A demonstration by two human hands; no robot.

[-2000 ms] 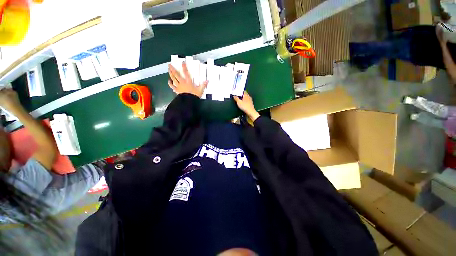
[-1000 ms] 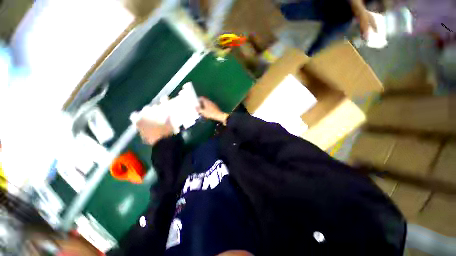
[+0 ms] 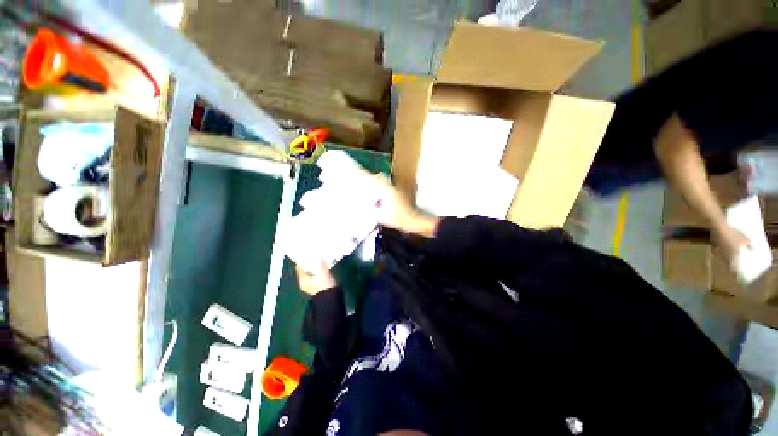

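Note:
A stack of white retail boxes (image 3: 334, 209) with uneven, stepped ends is held between my hands above the near green surface. My left hand (image 3: 316, 278) grips its lower end. My right hand (image 3: 401, 209) grips its right side near the upper end. The parts of both hands behind the stack are hidden. The open brown shipping carton (image 3: 554, 140) stands just right of my right hand, flaps out, with white boxes or sheets (image 3: 461, 166) inside.
White boxes (image 3: 226, 366) lie on the green conveyor belt beyond the pale side rail (image 3: 271, 298). An orange tape dispenser (image 3: 282, 377) lies on the near surface. Flattened cartons (image 3: 316, 77) stand behind the bench end. A parts box (image 3: 132, 183) is on the shelf. Another person's arm (image 3: 695, 183) holds a white item at right.
The view has turned toward the carton. The stack, earlier resting on the green surface, is now lifted between both hands and closer to the carton.

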